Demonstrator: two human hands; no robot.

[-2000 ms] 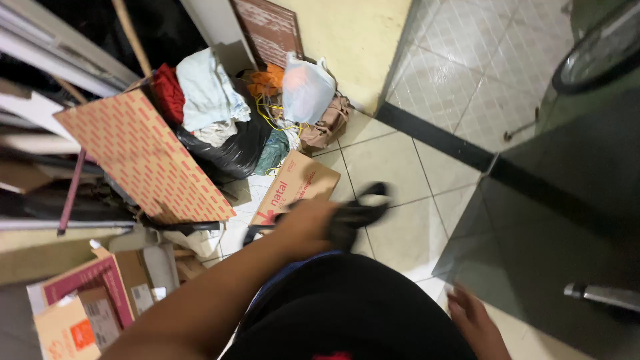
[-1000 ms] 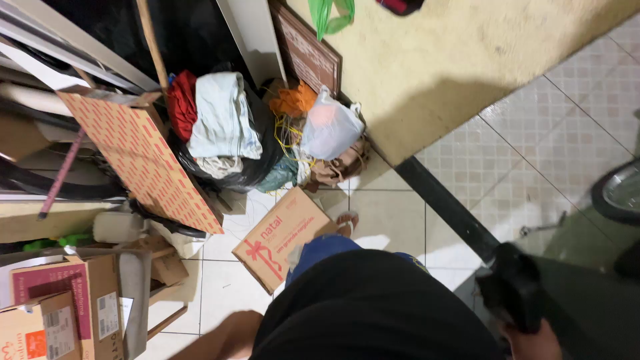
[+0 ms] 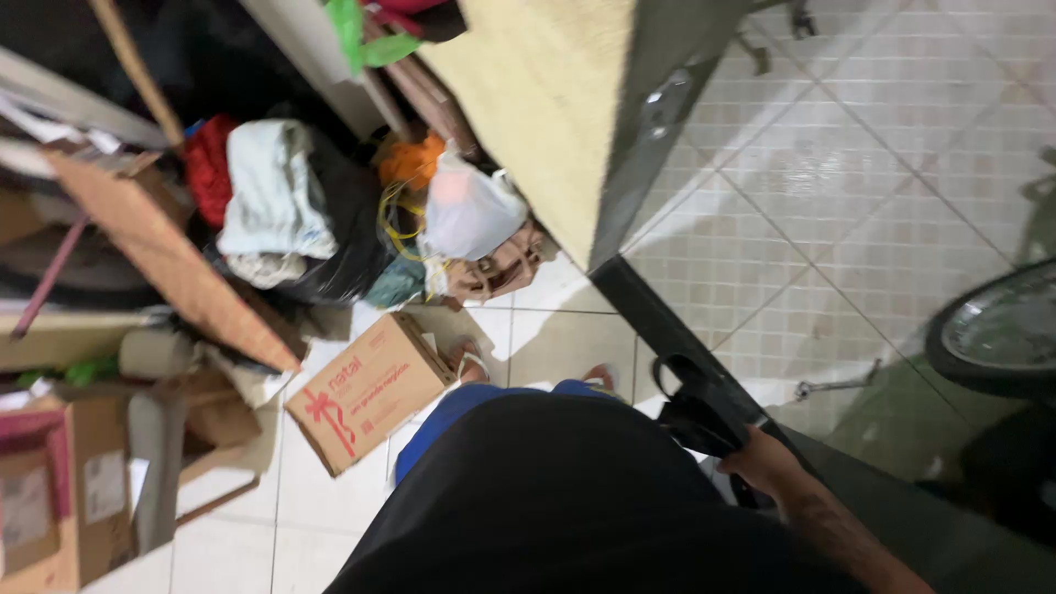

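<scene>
My right hand, low on the right, is closed on a black object with a loop at its top; what exactly it is I cannot tell. It overlaps the dark door threshold. My left hand is out of the picture. A printed cardboard box lies on the tiled floor beside my sandalled feet. Behind it a white plastic bag rests against a brown bag. A light cloth and a red cloth lie on a black garbage bag.
At left a cardboard panel leans beside more cardboard boxes. A wall edge and dark door frame stand at upper centre. Beyond the threshold are a wheel and a metal tool on the tiles. A green bag hangs at the top.
The black object was at my left hand two seconds ago; a second ago it was at my right hand. My left hand has left the picture. The view has shifted.
</scene>
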